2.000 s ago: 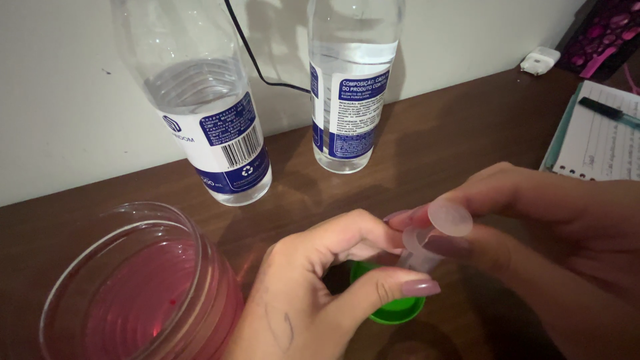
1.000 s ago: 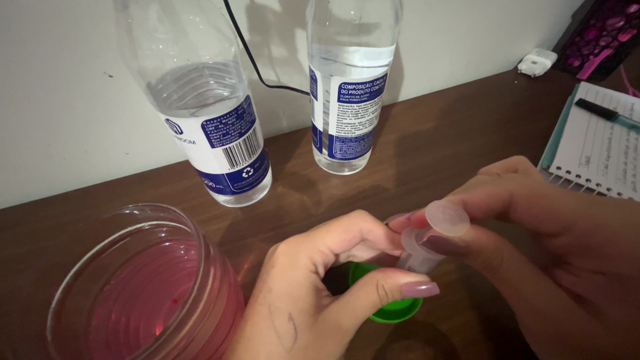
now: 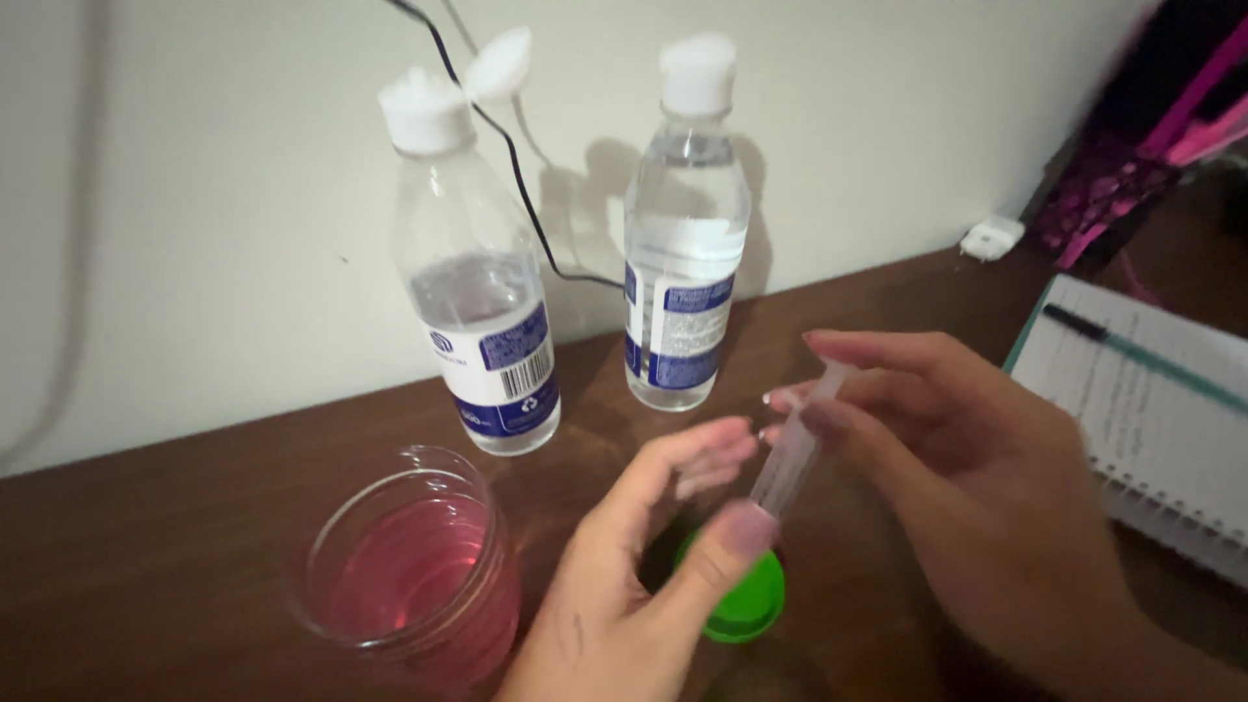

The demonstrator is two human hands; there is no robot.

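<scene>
A clear plastic syringe (image 3: 788, 466) slants in front of me, its plunger end up and to the right. My right hand (image 3: 965, 478) grips it near the flange and plunger, with thumb and fingers around it. My left hand (image 3: 648, 575) is at the lower end, its thumb against the barrel and its fingers apart from the thumb; whether it bears any of the weight is unclear. Below the syringe, partly behind my left thumb, lies a green plastic lid or shallow cup (image 3: 746, 600). At the left stands a clear glass jar (image 3: 409, 575) of pink liquid.
Two clear bottles with blue-and-white labels, the left one (image 3: 487, 341) with its flip cap up and the other (image 3: 687, 253) farther back, stand by the wall. A black cable (image 3: 522, 185) runs behind them. On the right lie a spiral notebook (image 3: 1141, 429), a pen (image 3: 1150, 361) and a white plug (image 3: 992, 238).
The view has tilted up, showing the bottle caps. The syringe, seen nearly end-on before, now shows its length. My left fingers have opened away from it, and my right hand has shifted its hold.
</scene>
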